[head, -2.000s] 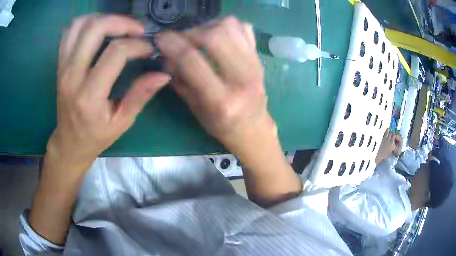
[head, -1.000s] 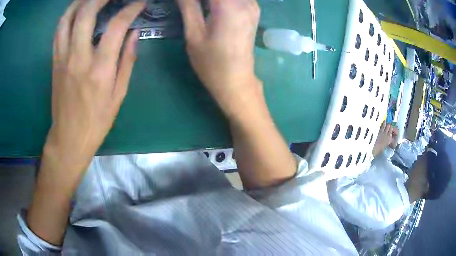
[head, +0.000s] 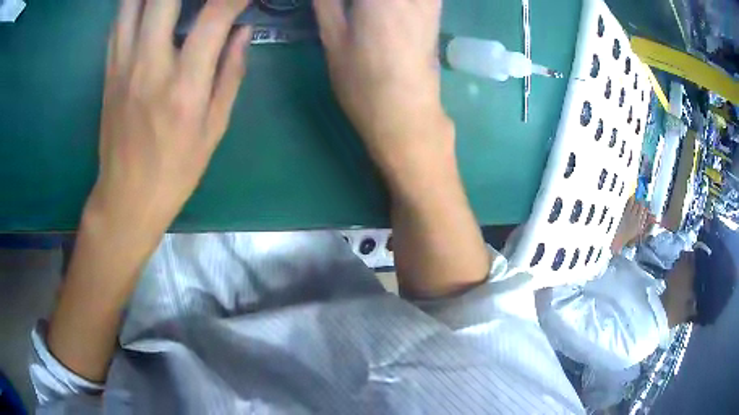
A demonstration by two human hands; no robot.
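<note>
A dark flat jig [head: 279,23] lies on the green mat at the top edge, partly cut off by the picture's edge. Part of its round nest and a strip of pale lettering on its near side show. My left hand [head: 174,81] lies over the jig's left end, with thumb and fingers on it. My right hand [head: 385,73] lies over its right end, its fingertips cut off by the top edge. Both hands are bare. Whether anything is between the fingertips is hidden.
A white squeeze bottle [head: 486,59] lies on its side right of my right hand, beside a thin silver rod [head: 527,65]. A white tray [head: 551,174] with rows of dark discs stands at right. Another tray [head: 379,251] shows below the bench edge. A person [head: 604,308] sits far right.
My hands were raised, with fingers meeting in front of the jig; they have since moved apart onto its two ends. The jig now shows less, higher in the picture.
</note>
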